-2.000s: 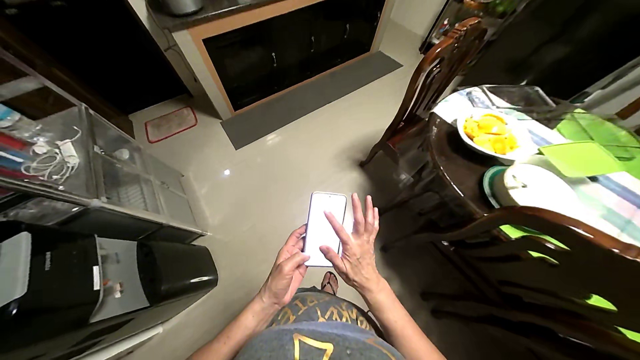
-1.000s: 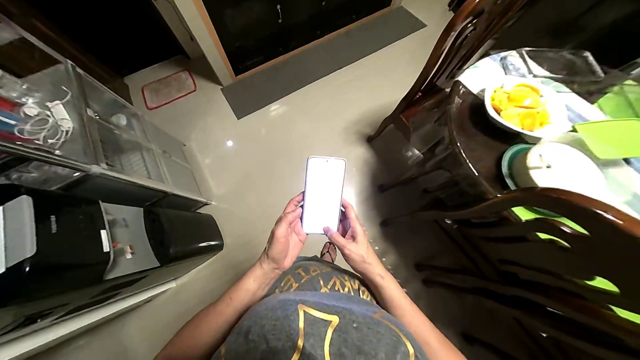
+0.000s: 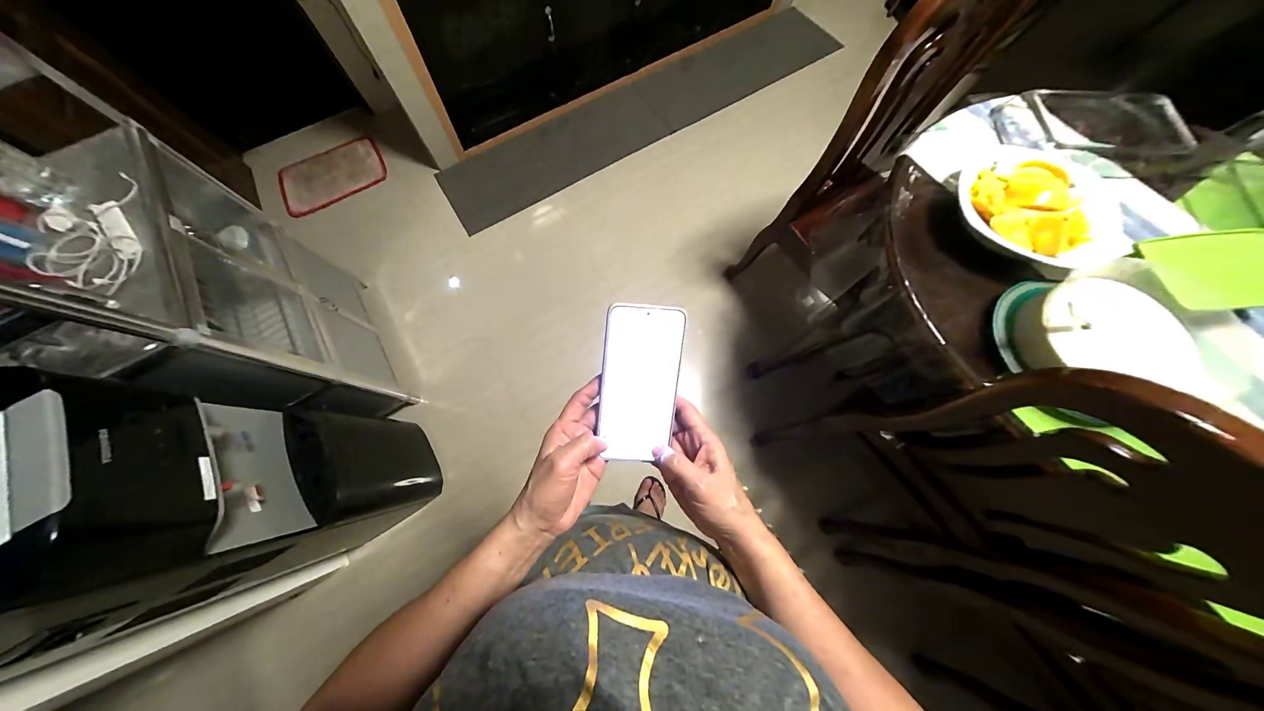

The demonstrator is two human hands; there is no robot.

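Note:
A smartphone [image 3: 642, 380] with a bright white screen is upright in view at the centre, held between both hands. My left hand [image 3: 565, 469] grips its lower left edge, the thumb at the lower left corner and the fingers partly hidden behind it. Around the lower right edge closes my right hand [image 3: 699, 469], its thumb touching the bottom right of the screen. Nothing on the screen can be read; it is washed out by glare. Below the phone, a sandalled foot [image 3: 650, 497] shows on the tiled floor.
At right, wooden chairs [image 3: 1106, 390] stand by a dark round table [image 3: 933, 286] bearing a bowl of yellow fruit [image 3: 1037, 212] and a white round container [image 3: 1101, 331]. A glass-fronted cabinet [image 3: 247, 296] and black appliance [image 3: 360, 469] line the left. A red-edged mat [image 3: 333, 178] lies beyond.
Two seconds ago my right hand was spread over the phone's screen; it now grips the lower right edge. Since one second ago the hold on the phone looks the same.

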